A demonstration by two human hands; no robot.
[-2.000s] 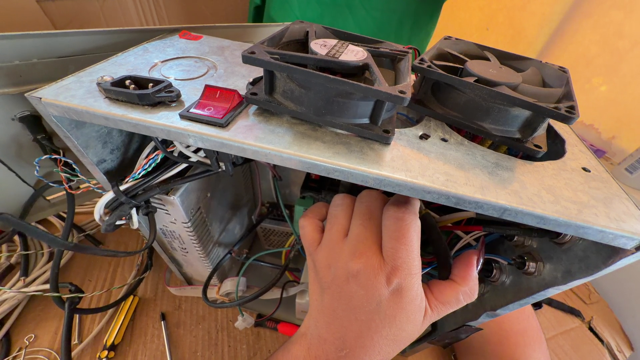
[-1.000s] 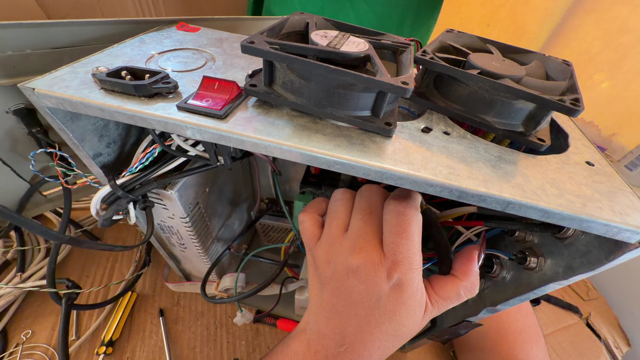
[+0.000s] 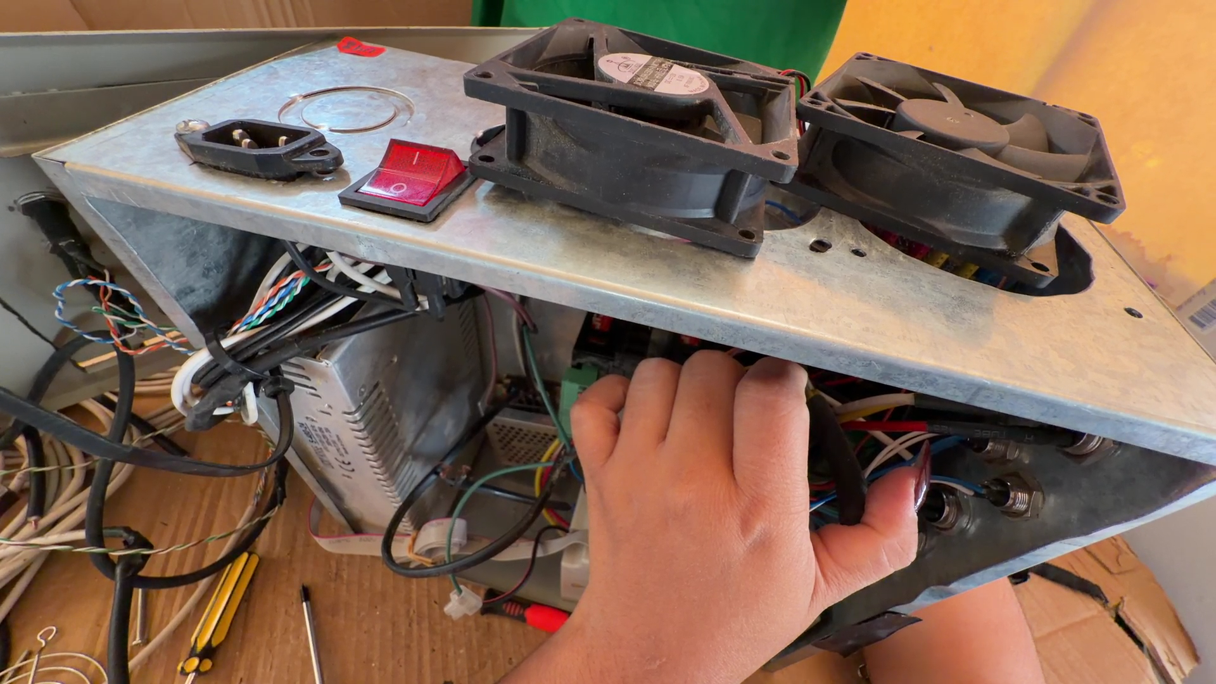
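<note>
My left hand (image 3: 703,494) reaches into the open side of a sheet-metal enclosure (image 3: 608,275), its back toward me. The fingers curl under the top panel, fingertips hidden, beside a green terminal block (image 3: 577,389). My thumb lies against the wiring, close to a thick black cable (image 3: 836,461); whether the hand grips anything is hidden. Metal threaded connectors (image 3: 1016,496) line the wall to its right. Bare skin shows below the enclosure at lower right; I cannot tell whether it is arm or leg. My right hand is not visible.
Two black cooling fans (image 3: 636,142) (image 3: 959,161), a red rocker switch (image 3: 408,179) and a power inlet socket (image 3: 258,150) sit on top. A power supply (image 3: 366,418) and bundled cables (image 3: 237,366) are at left. Yellow-black-handled tool (image 3: 223,608) and a metal shaft (image 3: 312,632) lie below.
</note>
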